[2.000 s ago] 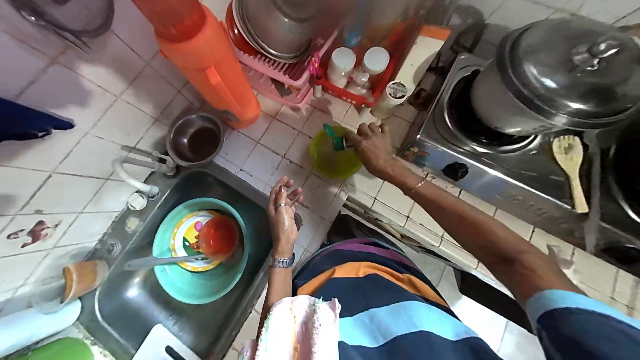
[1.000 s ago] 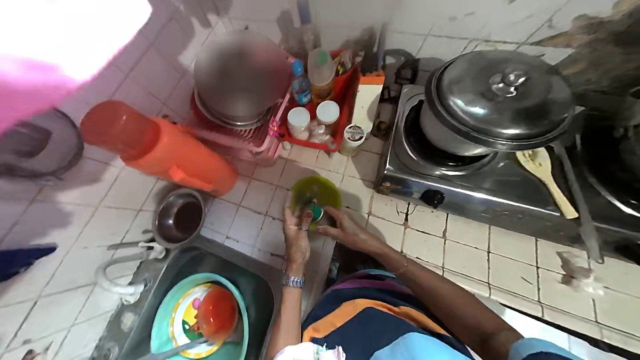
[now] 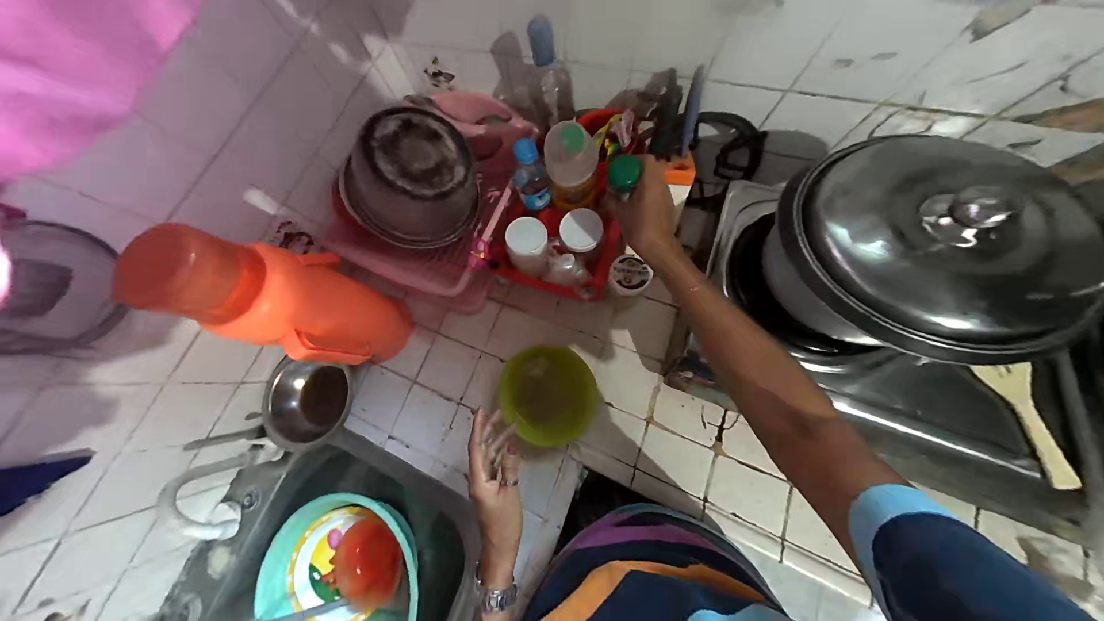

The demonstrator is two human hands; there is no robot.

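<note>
My right hand (image 3: 645,207) grips a bottle with a green cap (image 3: 624,172) at the right side of a red plastic basket (image 3: 595,280). The bottle's body is mostly hidden by the hand and basket. My left hand (image 3: 495,466), with a ring and a wristwatch, has its fingers apart and nothing in it, just below and left of a green bowl (image 3: 548,396) on the tiled counter. The bowl's contents are dark and hard to make out. White-lidded jars (image 3: 527,245) and a blue-capped bottle (image 3: 532,174) stand in the basket.
Right of my arm, a lidded metal pot (image 3: 940,250) sits on a gas stove beside a wooden spatula (image 3: 1031,423). An orange thermos (image 3: 267,293), a steel bowl (image 3: 308,404) and a pink rack with pots (image 3: 410,177) are at left. The sink (image 3: 444,517) holds a teal basin (image 3: 410,539).
My right hand has moved from the green bowl up to the red basket with the green-capped bottle. My left hand was close by the bottle at the bowl and is now apart from it.
</note>
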